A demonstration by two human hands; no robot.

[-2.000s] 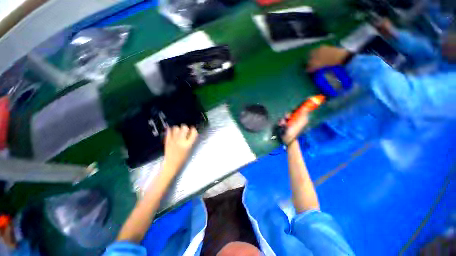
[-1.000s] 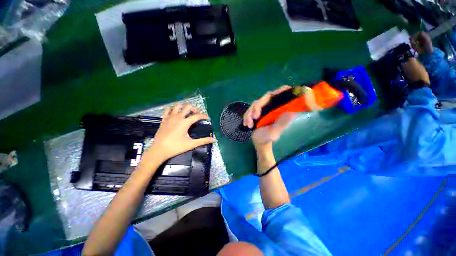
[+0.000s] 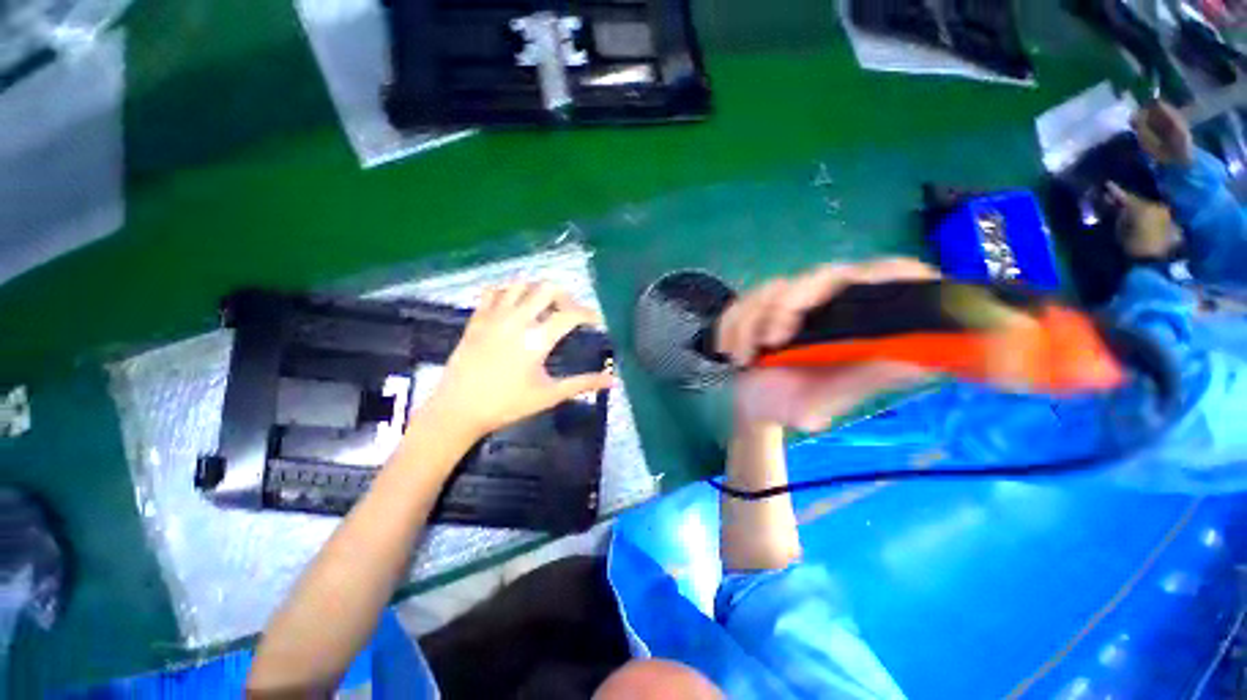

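A flat black housing (image 3: 322, 404) lies on a silvery bubble-wrap mat (image 3: 164, 479). My left hand (image 3: 506, 362) rests on its right part, fingers spread, thumb near the right edge; whether it grips anything is hidden. My right hand (image 3: 821, 328) is shut on an orange and black electric screwdriver (image 3: 957, 349), held roughly level to the right of the housing and blurred. Its front end is hidden at my hand, over the edge of a round dark screw dish (image 3: 670, 328). A thin black cord (image 3: 875, 481) loops from its rear end below my wrist.
Another black housing (image 3: 472, 69) with a silvery cross-shaped patch lies on a mat farther back. A blue parts bin (image 3: 996, 239) stands at the right. A neighbouring worker's hands (image 3: 1149, 219) are over a dark part at the far right. A crumpled bag (image 3: 28, 554) lies at the left edge.
My left hand has moved from the housing's middle to its right part. My right hand has brought the screwdriver inward and turned it nearly level. The housing now lies squarer on its mat.
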